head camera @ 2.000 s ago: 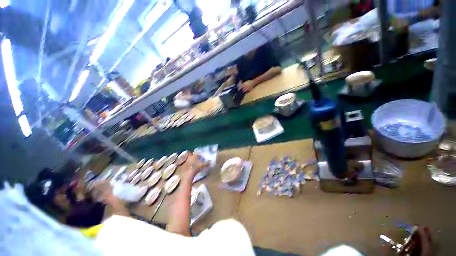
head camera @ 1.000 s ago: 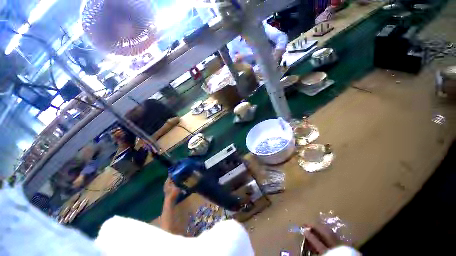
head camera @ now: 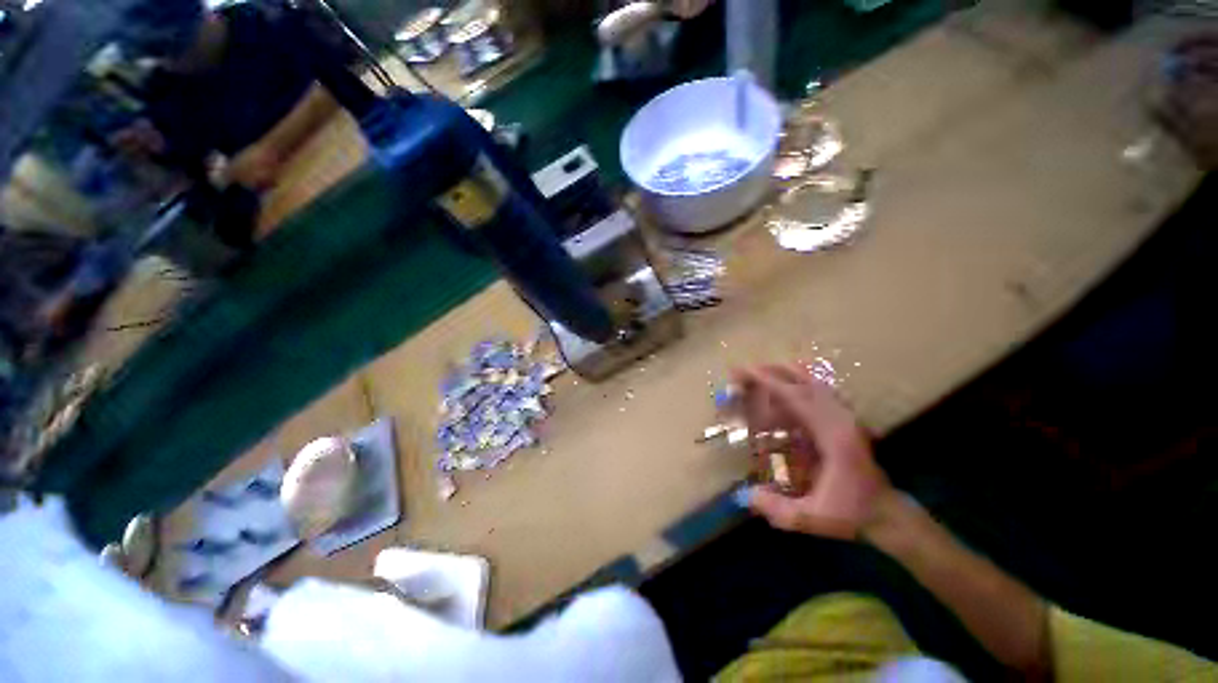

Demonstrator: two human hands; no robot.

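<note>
My right hand (head camera: 822,460) is at the bench's near edge, fingers curved and thumb apart. Small shiny and brownish pieces (head camera: 781,467) show between the fingers and thumb; blur hides whether they are gripped. My left hand is not in view. The blue electric screwdriver (head camera: 497,220) hangs at a slant, its lower end over the silver-and-black screw feeder (head camera: 621,340). A loose pile of blue-and-white clips (head camera: 494,407) lies left of the feeder. A pale round cover (head camera: 321,487) sits on a white square jig (head camera: 374,487); another white jig (head camera: 461,576) is nearer me.
A white bowl (head camera: 715,200) with small bluish parts and shiny gold rings (head camera: 818,216) stand beyond the feeder. A clear crinkled bundle (head camera: 695,276) lies beside it. The green conveyor (head camera: 334,327) runs behind. A person (head camera: 254,160) sits across. White material blocks the lower left.
The view has swung down, showing more near bench. My right hand has come further into view at the near edge. My left hand, earlier beside the screwdriver, has gone out of view.
</note>
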